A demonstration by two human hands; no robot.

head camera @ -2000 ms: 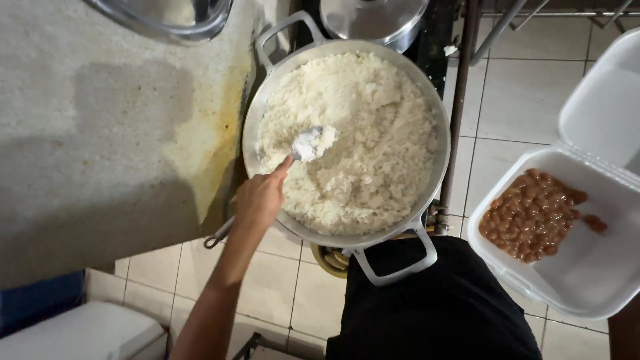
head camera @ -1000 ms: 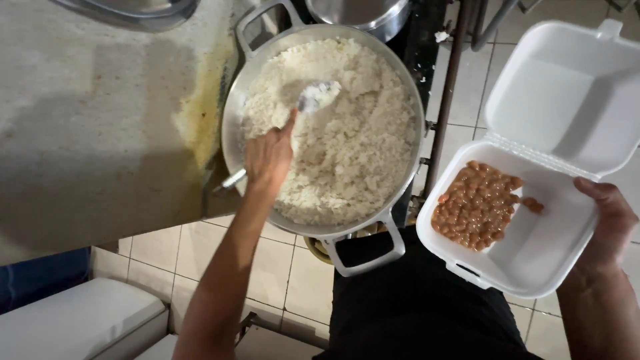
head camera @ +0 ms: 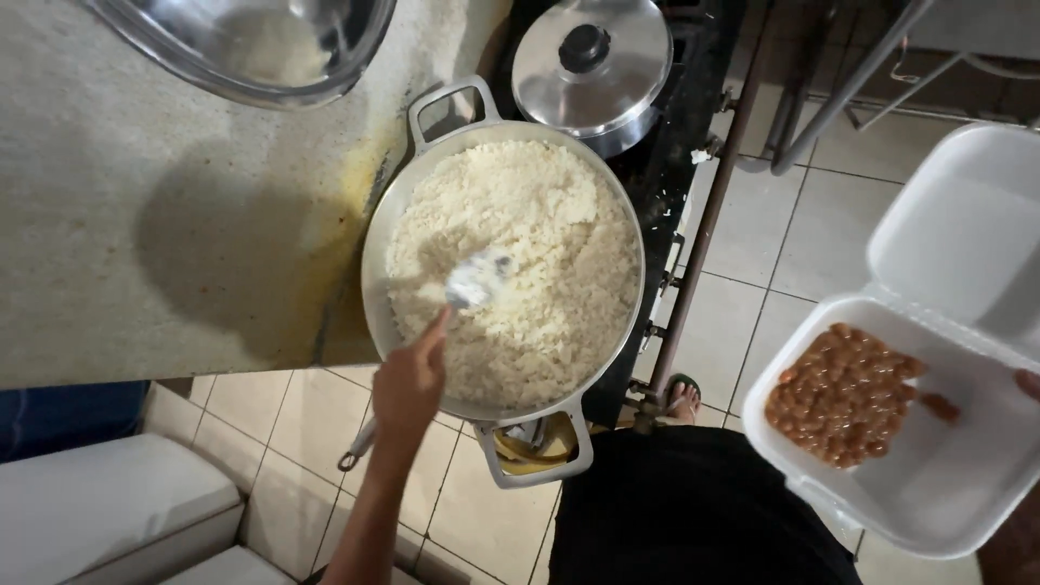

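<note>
A large two-handled metal pot [head camera: 502, 138] is filled with cooked white rice [head camera: 552, 268]. My left hand [head camera: 410, 382] holds a metal serving spoon [head camera: 479, 280] by its handle, one finger stretched along it; the spoon's bowl, coated with rice, is over the left middle of the rice. The handle's looped end sticks out below my wrist. At the right edge, my right hand [head camera: 1027, 383] shows only as a fingertip on an open white foam container [head camera: 918, 496], the rest cut off or hidden. Brown beans in sauce [head camera: 845, 394] fill the container's left part.
A lidded metal pot [head camera: 593, 69] stands on the black stove [head camera: 691, 89] beyond the rice pot. A steel bowl [head camera: 268, 49] sits on the worn counter [head camera: 203, 162]. Pipes with valves [head camera: 715, 219] run along the stove's edge. A white chest-like object [head camera: 122, 512] is at lower left.
The spoon's bowl has moved lower and nearer to me over the rice. The foam container, with my right hand on it, has moved right. The view has shifted.
</note>
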